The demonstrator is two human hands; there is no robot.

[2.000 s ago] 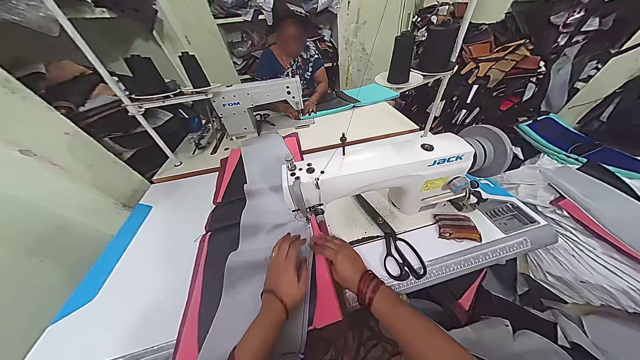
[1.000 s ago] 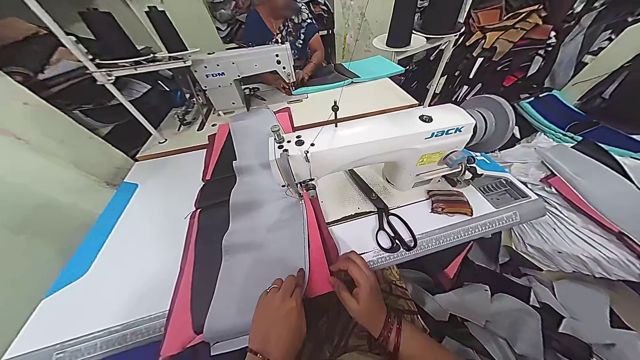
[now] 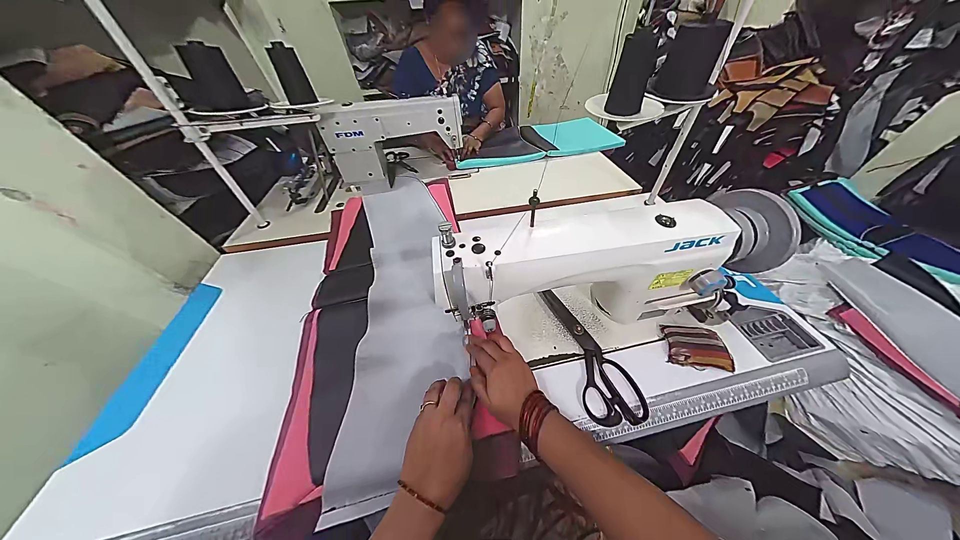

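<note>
A white Jack sewing machine (image 3: 592, 255) stands on the table, its presser foot on the edge of layered fabric. Grey fabric (image 3: 405, 315) lies over black fabric (image 3: 334, 382) and pink fabric (image 3: 289, 465), left of the needle. My left hand (image 3: 442, 439) has its fingers bent on the grey fabric's right edge; whether they pinch it is hidden. Just in front of the presser foot, my right hand (image 3: 506, 379) rests on the seam, fingertips on the pink fabric (image 3: 487, 420). Black-handled scissors (image 3: 592, 352) lie right of my right hand.
Behind is a second sewing machine (image 3: 390, 131), where a person (image 3: 450, 75) handles black and turquoise fabric (image 3: 577, 136). Black thread cones (image 3: 630, 71) stand on a holder. A striped fabric piece (image 3: 697, 347) lies near the ruler edge (image 3: 720, 397). Fabric scraps (image 3: 742, 502) are heaped at lower right.
Both hands have moved forward along the fabric since one second ago, from its near part to close before the presser foot. The scissors have stayed in place.
</note>
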